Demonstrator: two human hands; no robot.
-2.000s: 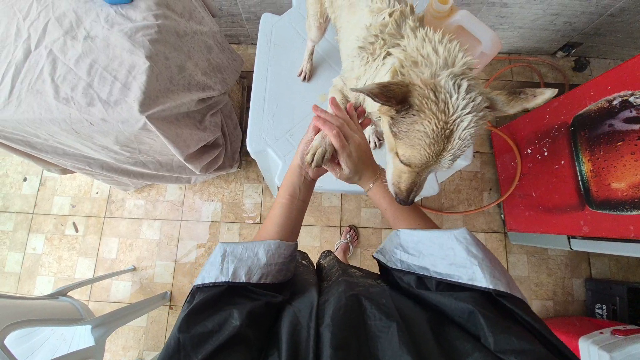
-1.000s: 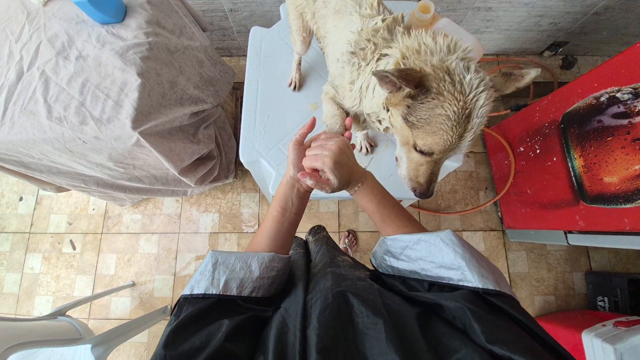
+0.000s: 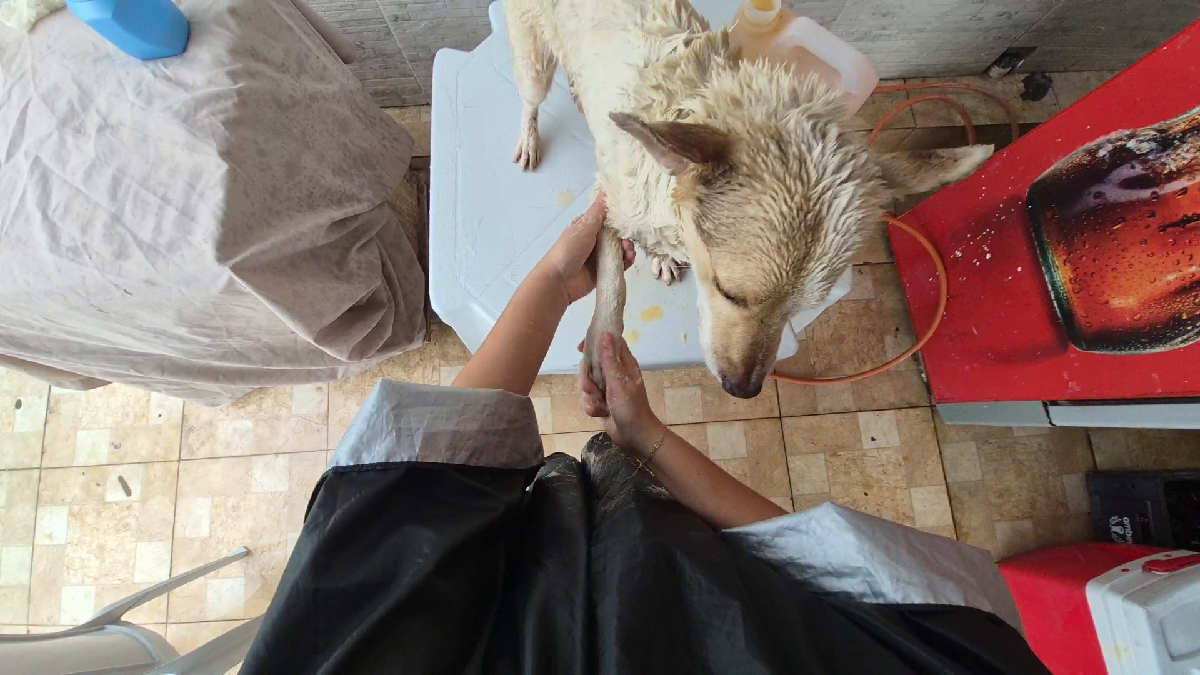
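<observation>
A wet, cream-coloured dog (image 3: 750,178) stands on a white plastic table (image 3: 478,216), its head lowered past the table's near edge. Its foreleg (image 3: 609,291) is stretched toward me. My left hand (image 3: 583,251) is wrapped around the upper part of that leg, near the chest. Lower down, my right hand (image 3: 617,384) grips the paw end, with a thin bracelet on the wrist. The other front paw (image 3: 668,269) rests on the table. Small yellowish spots of liquid lie on the table top near the leg.
A plastic jug (image 3: 825,56) stands behind the dog. An orange hose (image 3: 923,347) curves over the tiles beside a red cabinet (image 3: 994,347). At left are a cloth-covered object (image 3: 141,187) with a blue container (image 3: 136,23), and a plastic chair (image 3: 103,647). A red and white cooler (image 3: 1106,600) is lower right.
My hands, together around the paw two seconds ago and pressed together in front of the dog one second ago, are now apart along its foreleg. The leg is now extended toward me.
</observation>
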